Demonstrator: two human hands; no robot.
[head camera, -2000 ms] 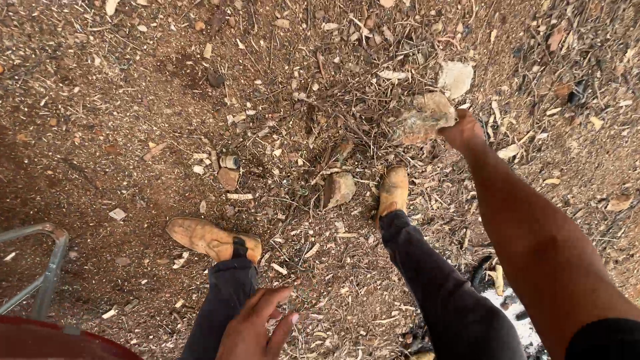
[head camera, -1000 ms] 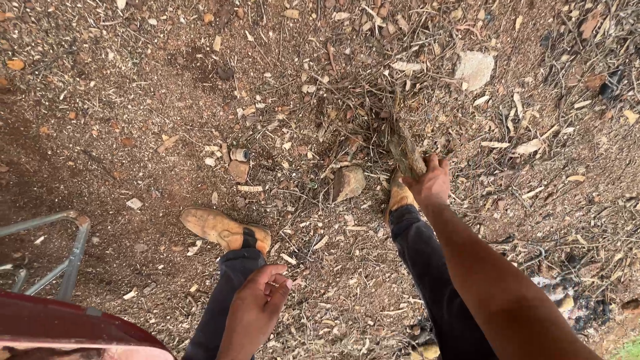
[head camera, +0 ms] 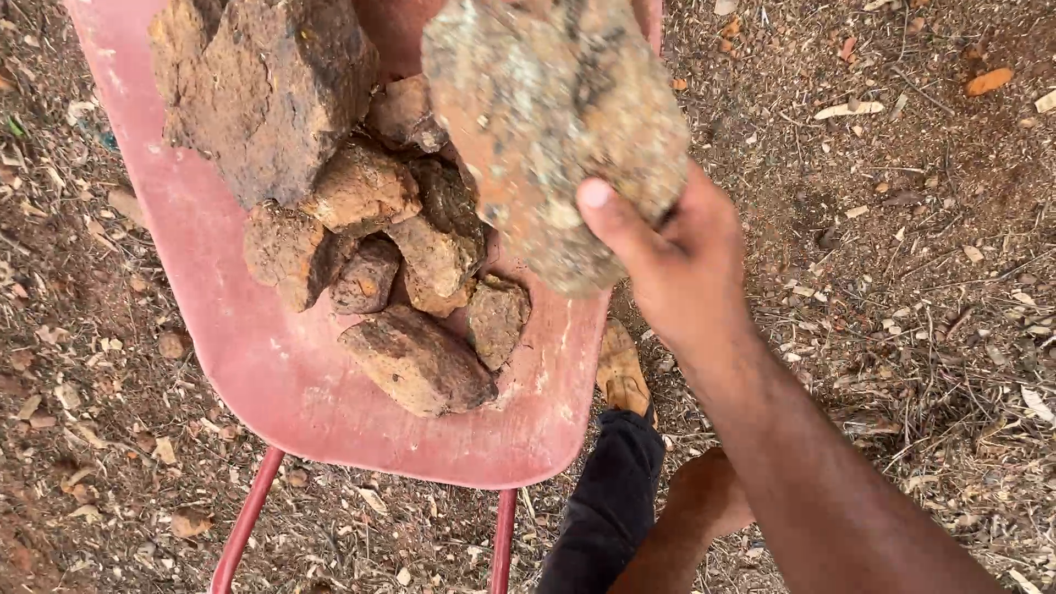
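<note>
My right hand [head camera: 676, 256] grips a large, flat, mottled grey and orange rock [head camera: 544, 132] by its lower right edge, thumb on top. The rock is held over the right side of a red wheelbarrow tray [head camera: 313, 404]. Several brown rocks lie in the tray: a big one [head camera: 264, 91] at the upper left, an oblong one [head camera: 421, 360] nearest the rounded end, and smaller ones between. Of my left arm, only a part [head camera: 701, 503] shows beneath the right forearm; the left hand is hidden.
Two red wheelbarrow handles [head camera: 247, 521] extend down from the tray. A tan boot [head camera: 623, 370] stands close by its right edge. Wood chips, twigs and small stones litter the brown soil [head camera: 866, 190] on both sides.
The view has swung to the wheelbarrow, of which only an edge showed earlier. My right hand, which held the rock near the ground by the boot, now has it over the tray.
</note>
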